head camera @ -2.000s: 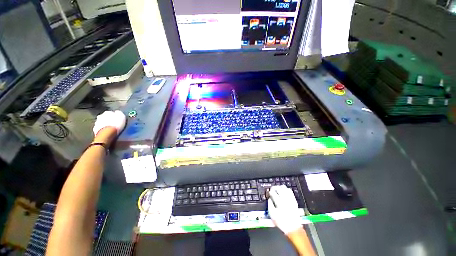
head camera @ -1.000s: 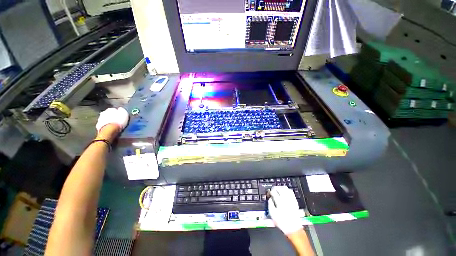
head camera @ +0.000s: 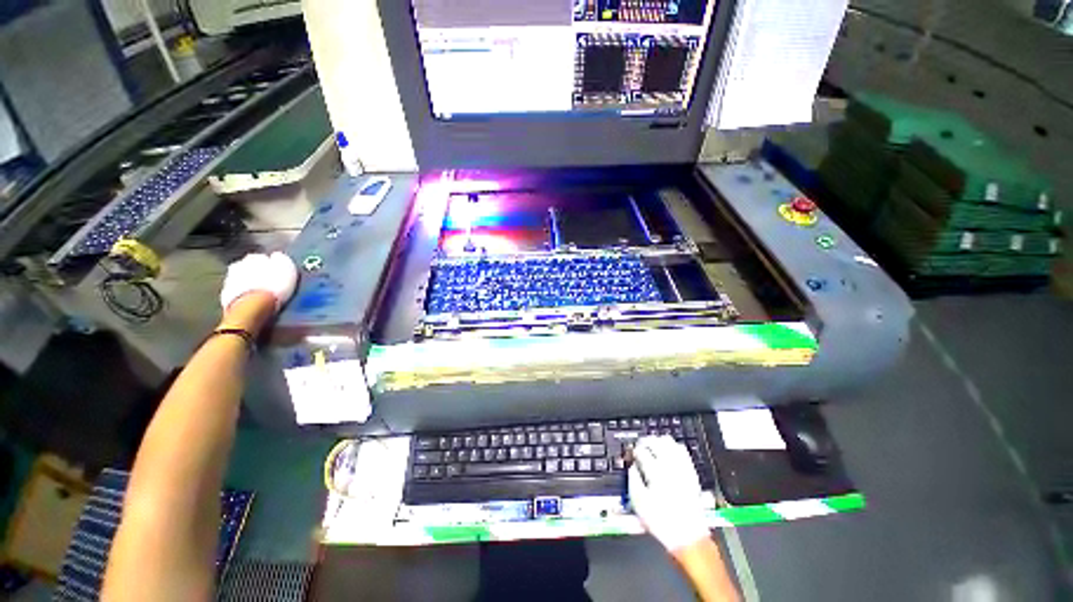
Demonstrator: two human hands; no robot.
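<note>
A blue circuit board (head camera: pixel 541 285) lies between metal rails in the open bay of the grey-blue AOI machine (head camera: pixel 859 308), lit red and purple at the bay's left. The monitor (head camera: pixel 500 77) above shows windows and dark component images. My left hand (head camera: pixel 260 280), in a white glove, rests on the housing's left edge; its fingers are bunched and hold nothing visible. My right hand (head camera: pixel 662 485), in a white glove, lies over the right part of the black keyboard (head camera: pixel 512 456), fingers on the keys and holding nothing visible.
A black mouse (head camera: pixel 807 442) sits on a dark pad at the shelf's right. A red emergency stop (head camera: pixel 801 208) is on the right shoulder. Green stacks (head camera: pixel 982 200) stand at far right. Blue board stacks (head camera: pixel 92 539) are low at left. A conveyor board (head camera: pixel 144 202) lies at upper left.
The component images on the monitor differ from two seconds ago. The view shifts slightly. Both hands stay in about the same places, and the board has not moved in the bay.
</note>
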